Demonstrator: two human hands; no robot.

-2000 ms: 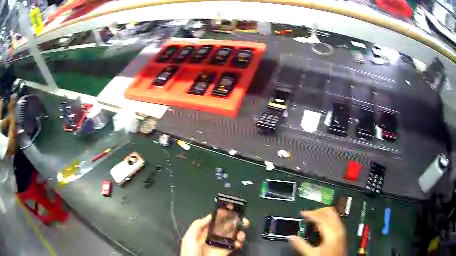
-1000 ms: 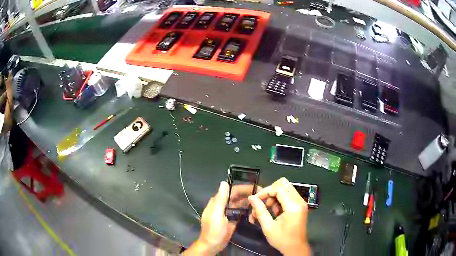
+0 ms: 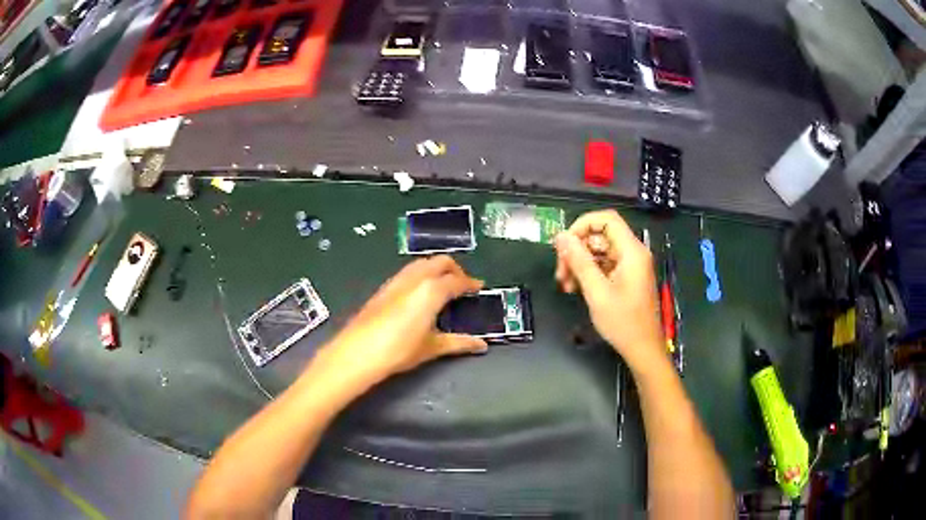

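My left hand (image 3: 406, 305) lies over the left end of the display assembly in its black housing (image 3: 485, 313), fingers and thumb gripping its edges on the mat. Its green board edge shows at the right end. My right hand (image 3: 612, 279) is raised to the right of it, beside the green circuit board (image 3: 523, 220), thumb and fingers bent together. Something brownish shows between those fingers, but whether it is held is unclear. A silver-grey bezel with a window (image 3: 284, 322) lies tilted on the mat, left of my left hand. A spare LCD module (image 3: 438, 231) lies behind the assembly.
Right side: red-handled screwdriver (image 3: 668, 315), blue pry tool (image 3: 710, 270), lime-green electric screwdriver (image 3: 780, 421), white bottle (image 3: 802, 163). On the belt: red block (image 3: 600, 163), loose keypad (image 3: 661, 174), red phone tray (image 3: 218, 89), clear tray with dark phone parts. Bluish discs (image 3: 309, 223) lie on the mat.
The bezel has left my hands and lies on the mat. My left hand now grips the display assembly. My right hand has moved away from the bezel to the right. The view has shifted.
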